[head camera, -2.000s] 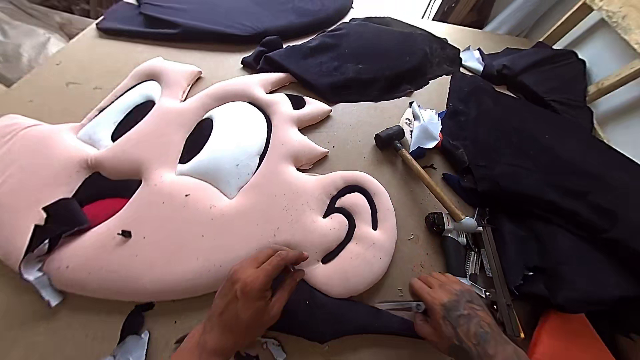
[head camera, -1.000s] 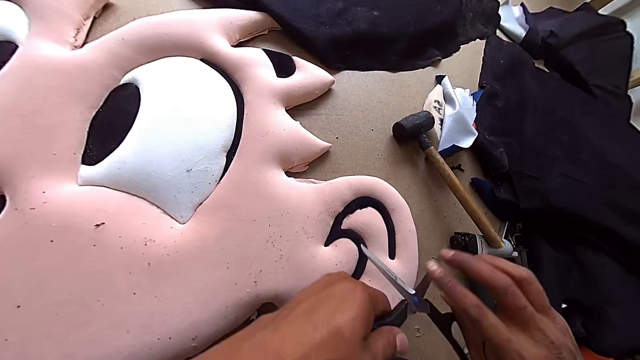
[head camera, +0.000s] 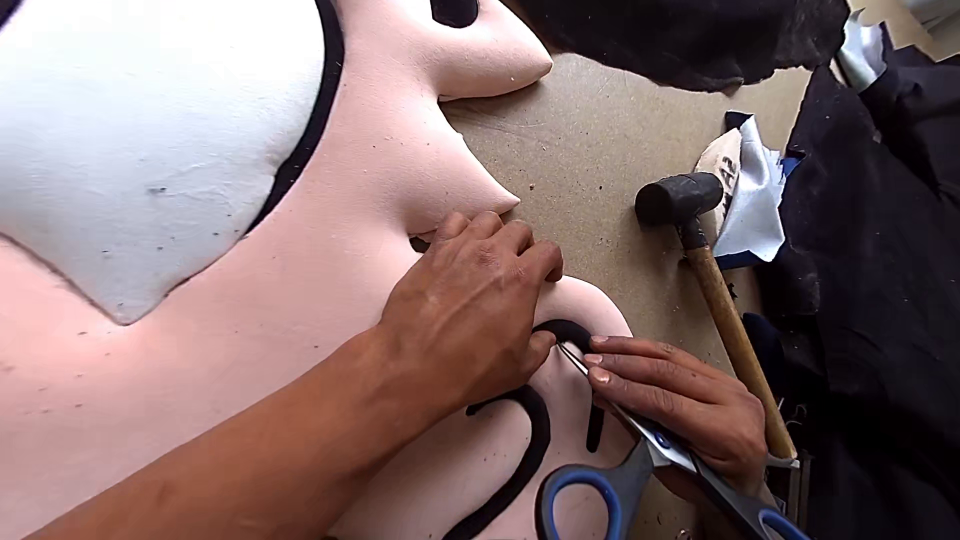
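Observation:
A padded, pink fabric-covered cartoon face fills the left and middle, with a white eye and a rounded ear marked by black curved strips. My left hand presses on the upper ear, its thumb beside the upper black strip. Blue-and-grey-handled scissors lie across the ear, blades toward that thumb, tips at the strip. My right hand holds them around the blades and pivot, its fingertips close to the strip; its thumb is hidden. The handle loops stick out below it.
On the brown tabletop lies a black-headed mallet with a wooden handle, right of the ear. Silvery fabric scraps sit beside its head. Dark cloth covers the right side, and more dark cloth lies at the top.
The view has come much closer to the ear. My left hand has moved from the ear's lower edge onto its upper part. The scissors' tips now reach the upper black strip.

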